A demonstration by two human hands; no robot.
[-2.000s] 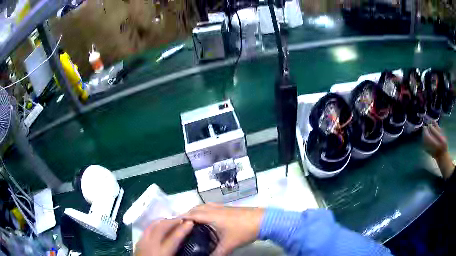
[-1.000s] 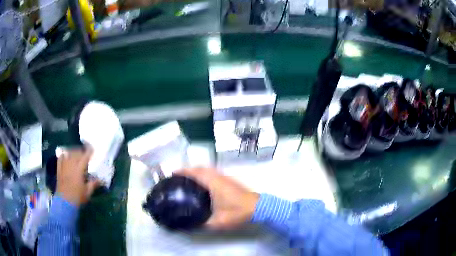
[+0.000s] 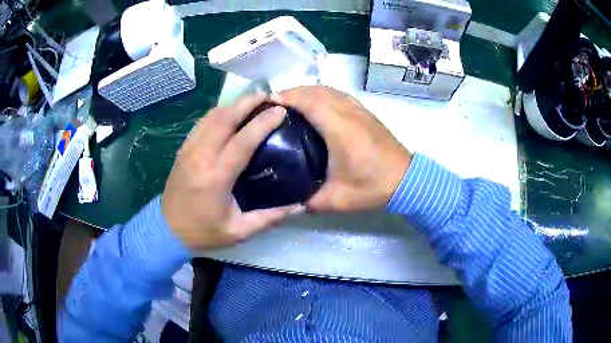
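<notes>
A glossy black domed camera front [image 3: 281, 164] is held between my two bare hands above the white work mat [image 3: 462, 144]. My left hand [image 3: 211, 171] wraps its left side, with fingers over the top and the thumb along the bottom. My right hand [image 3: 352, 151] grips its right side. A white flat base [image 3: 264, 43] is angled just behind the dome, and my fingers hide where the two meet. I cannot tell if they are joined.
A white screw feeder [image 3: 419, 53] stands behind the mat. A white camera with a ribbed base [image 3: 149, 80] stands at upper left. Open black housings with wires [image 3: 579, 90] are at upper right, near a dark screwdriver [image 3: 551, 47]. A small white tube [image 3: 87, 177] lies at left.
My left hand has left the white camera at left and now holds the black dome together with my right hand. The view has tilted down, showing my lap.
</notes>
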